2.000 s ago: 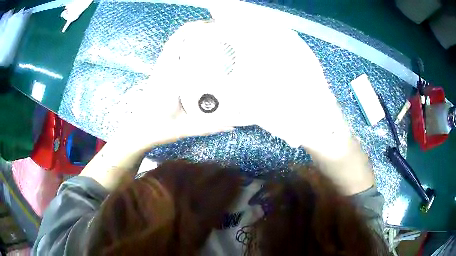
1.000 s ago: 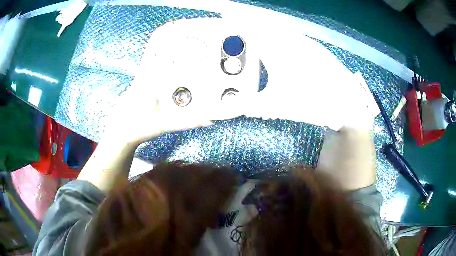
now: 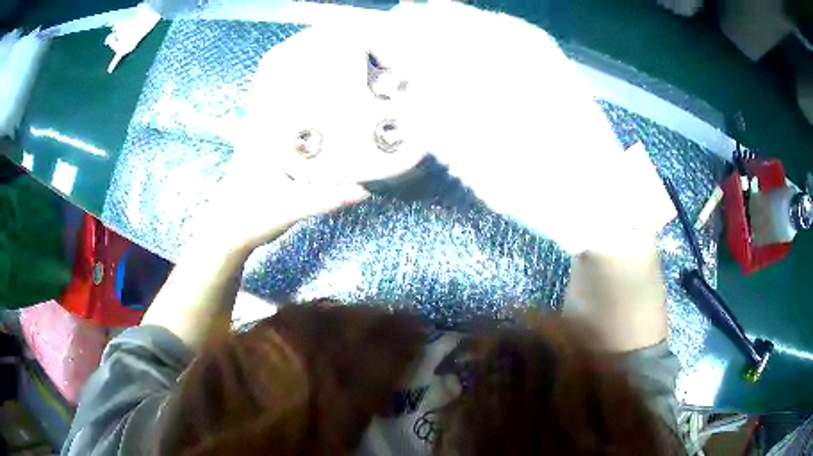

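A white, heavily overexposed speaker unit (image 3: 401,62) is above the silvery bubble wrap mat (image 3: 401,249). Its face shows ringed round recesses and a small dark opening. My left hand (image 3: 276,200) holds its near left side; the fingers blend into the glare. My right hand (image 3: 597,209) holds it from the right, with a straight white edge like a glove cuff at the wrist. The right fingers and the border between hand and unit are lost in the white.
Right of the mat are a white block (image 3: 651,183), a long black-handled hammer (image 3: 722,312), a short yellowish stick (image 3: 710,206) and a red bin (image 3: 742,236) holding a bottle (image 3: 774,215). A limp white glove (image 3: 131,34) lies at upper left. A red object (image 3: 89,276) sits below the bench edge.
The unit has been turned in my hands: the blue oval seen a second ago is gone and the ringed recesses have moved up and left. My right hand is farther right than two seconds ago.
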